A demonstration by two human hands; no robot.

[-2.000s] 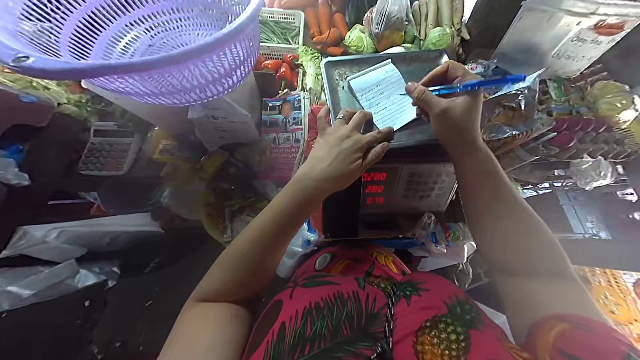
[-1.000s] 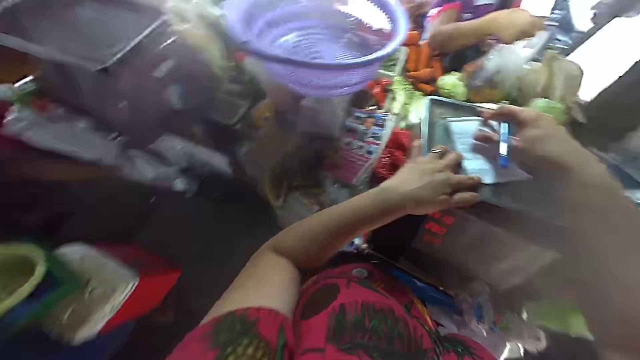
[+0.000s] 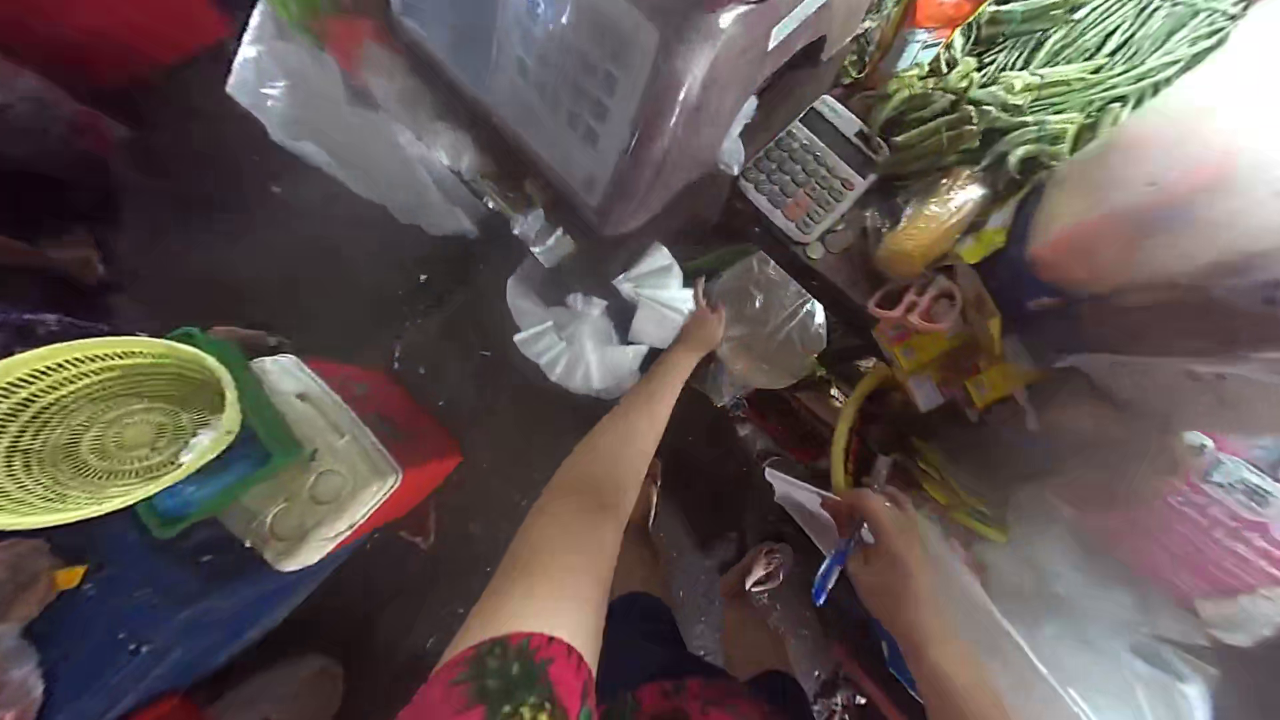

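Note:
My left hand (image 3: 703, 325) is stretched out low, at the edge of a clear plastic bag (image 3: 765, 320); its fingers touch a bundle of white plastic bags (image 3: 655, 300). More folded white bags (image 3: 585, 345) hang just left of it. My right hand (image 3: 880, 525) is at the lower right, closed on a blue pen (image 3: 832, 572), with a white paper (image 3: 800, 505) at its fingers. Whether the paper is the notepad, I cannot tell.
A calculator (image 3: 812, 168) and pink-handled scissors (image 3: 918, 303) lie to the right, below long green beans (image 3: 1080, 70). A lidded plastic container (image 3: 560, 90) stands above. At the left are a yellow-green basket (image 3: 120, 430) and an egg-tray-like pale lid (image 3: 320, 465).
The view has swung far to the left and down. My left hand has left the notepad on the metal tray and is at the plastic bags. My right hand still holds the pen.

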